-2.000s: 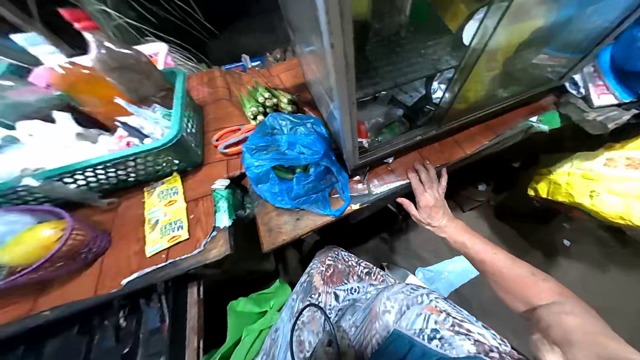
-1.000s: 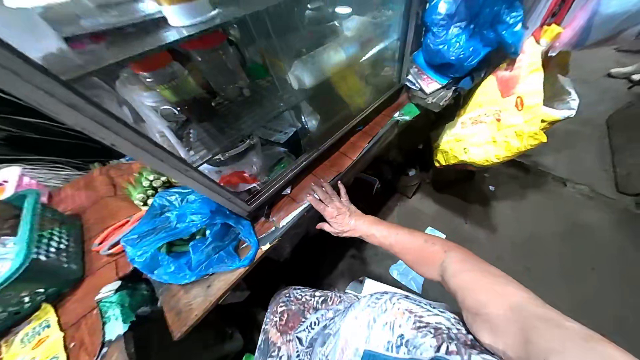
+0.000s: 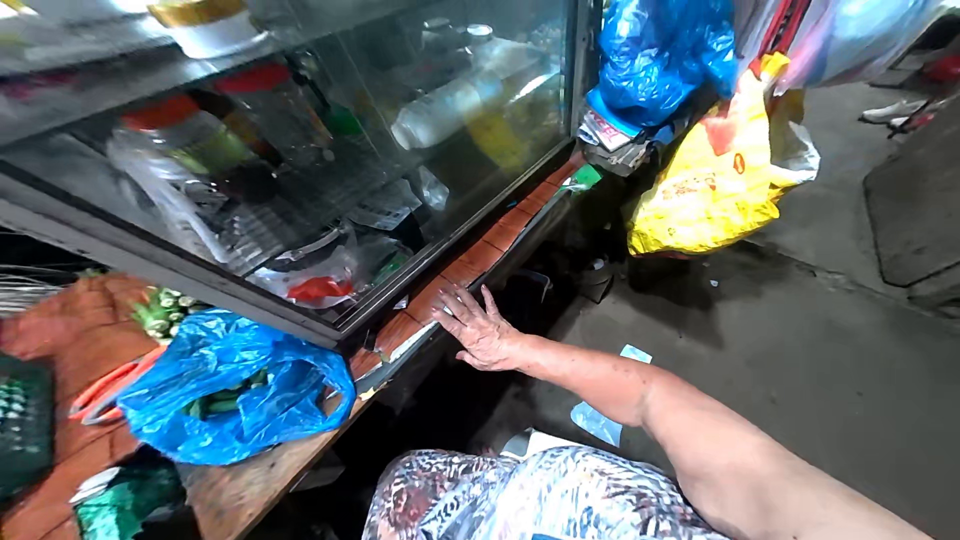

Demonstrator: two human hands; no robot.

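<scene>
My right hand (image 3: 480, 330) rests with its fingers spread on the edge of the red-brown ledge (image 3: 480, 259) in front of a glass display cabinet (image 3: 450, 255). It holds nothing. To its left, a blue plastic bag (image 3: 232, 405) with green vegetables inside lies on the wooden counter, its handle loop facing my hand. Beside that bag lie orange-handled scissors (image 3: 112, 386), and behind it a bundle of okra-like green pods (image 3: 161, 311). My left hand is out of the frame.
A yellow plastic bag (image 3: 705, 187) hangs at the right, near a blue bag (image 3: 652, 60) above stacked papers (image 3: 611, 142). Jars with red lids (image 3: 161, 112) stand inside the cabinet. A green packet (image 3: 124, 495) and a dark green basket (image 3: 22, 427) are at the lower left.
The view has swung strongly to the right. My right hand stays on the ledge by the cabinet, fingers spread, with nothing taken hold of.
</scene>
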